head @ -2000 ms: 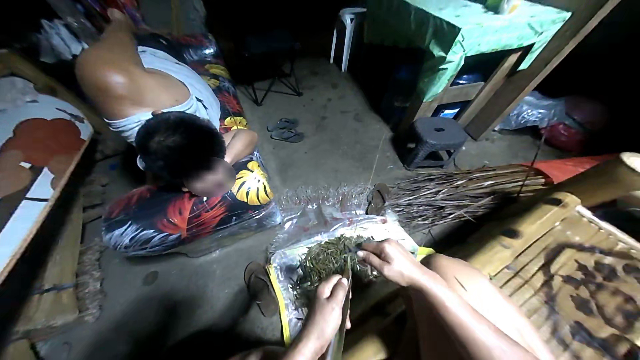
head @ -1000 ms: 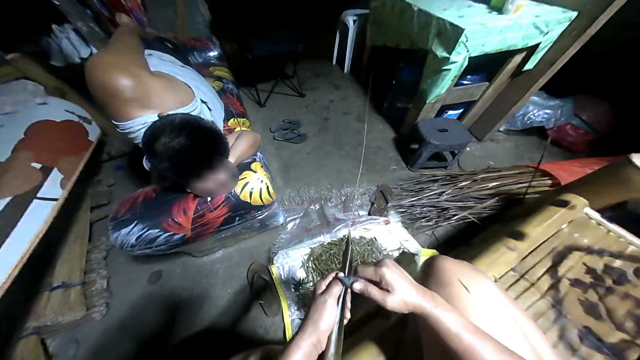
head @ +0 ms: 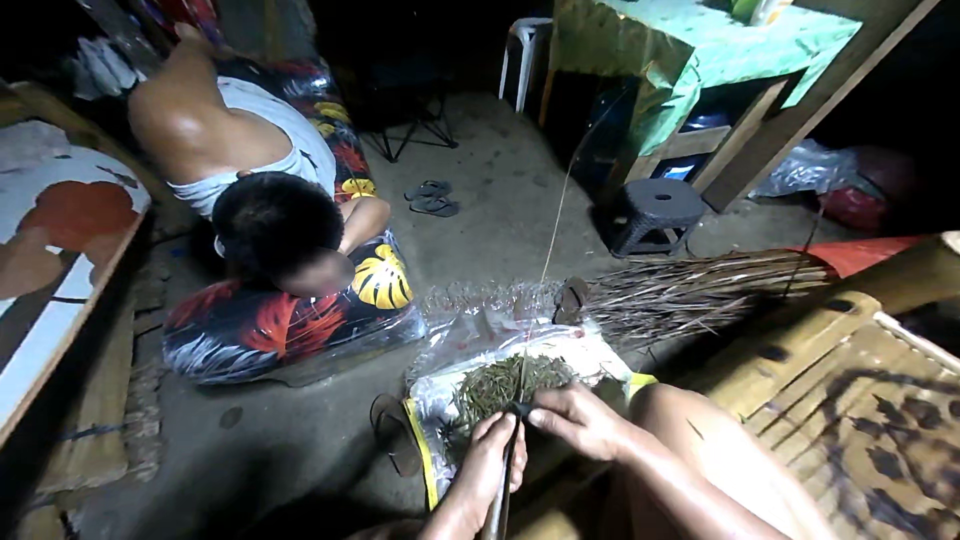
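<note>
My left hand (head: 487,465) is closed around a long, thin plant stalk or leaf strip (head: 498,517), whose fine tip rises away over the floor. Just beyond its thumb, my right hand (head: 581,420) pinches a small dark piece (head: 520,409) against the strip; whether that piece is a blade cannot be told. Beneath both hands lies a pile of green-brown shavings (head: 480,386) on a white plastic sack (head: 600,349) with a yellow edge. Part of the pile is hidden by the right hand.
A person (head: 277,217) lies on a patterned, plastic-covered mattress (head: 292,330) at left. Bundled thin sticks (head: 697,292) lie on the floor beyond the sack. A dark stool (head: 660,214) stands by a cloth-covered table (head: 750,45). Bamboo seating (head: 795,420) is at right, slippers (head: 431,199) further off.
Two seconds ago the hands were apart over the pile, the right one further out. They have come together on the strip, whose long tip now shows upright beyond them.
</note>
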